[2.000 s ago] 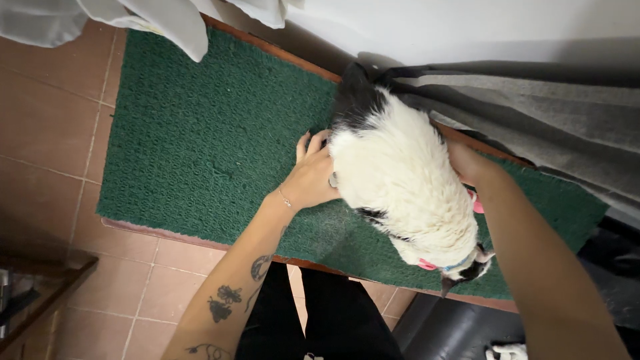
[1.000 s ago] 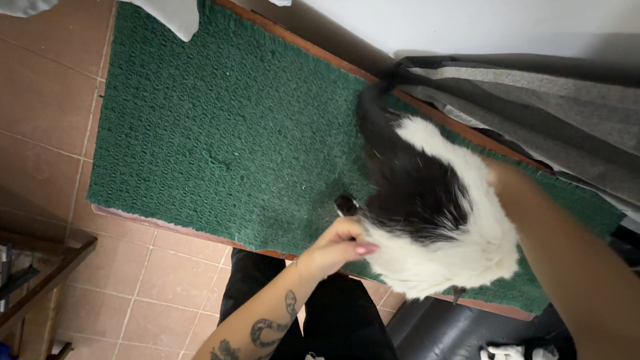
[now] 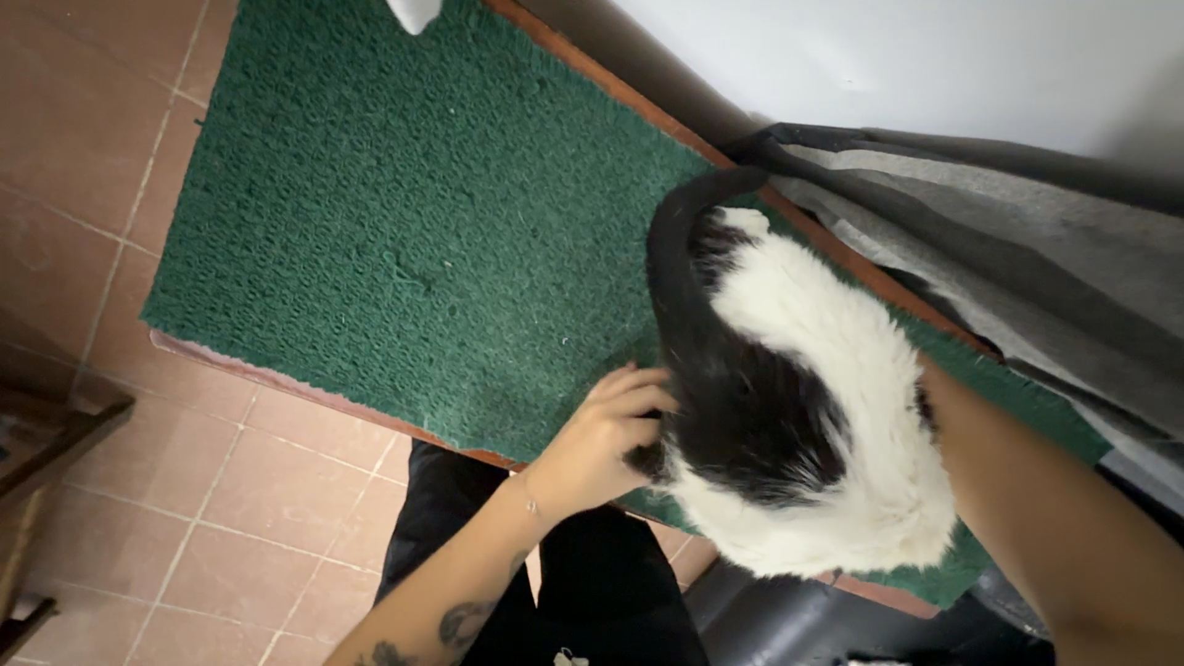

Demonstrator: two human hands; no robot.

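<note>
A black-and-white long-haired cat (image 3: 832, 398) is on a green textured mat (image 3: 444, 231), its dark tail (image 3: 675, 268) curved toward the wall side. My left hand (image 3: 606, 439), with a thin bracelet at the wrist, touches the cat's near left side by a dark patch of fur, fingers bent. Whether it grips anything there is unclear. My right forearm (image 3: 1017, 481) reaches in along the cat's far side, and the right hand itself is hidden behind the white fur. The cat's head is not visible.
Grey and black cloth (image 3: 999, 259) hangs along the wall side of the mat. Terracotta floor tiles (image 3: 250, 518) lie below. A wooden piece of furniture (image 3: 65, 444) stands at the left edge. A shiny black surface (image 3: 795, 610) shows at the bottom right.
The cat has turned; its dark rear patch and tail now show, where mostly white back showed two seconds ago. My left hand has moved from beside its body to the dark fur low on its side.
</note>
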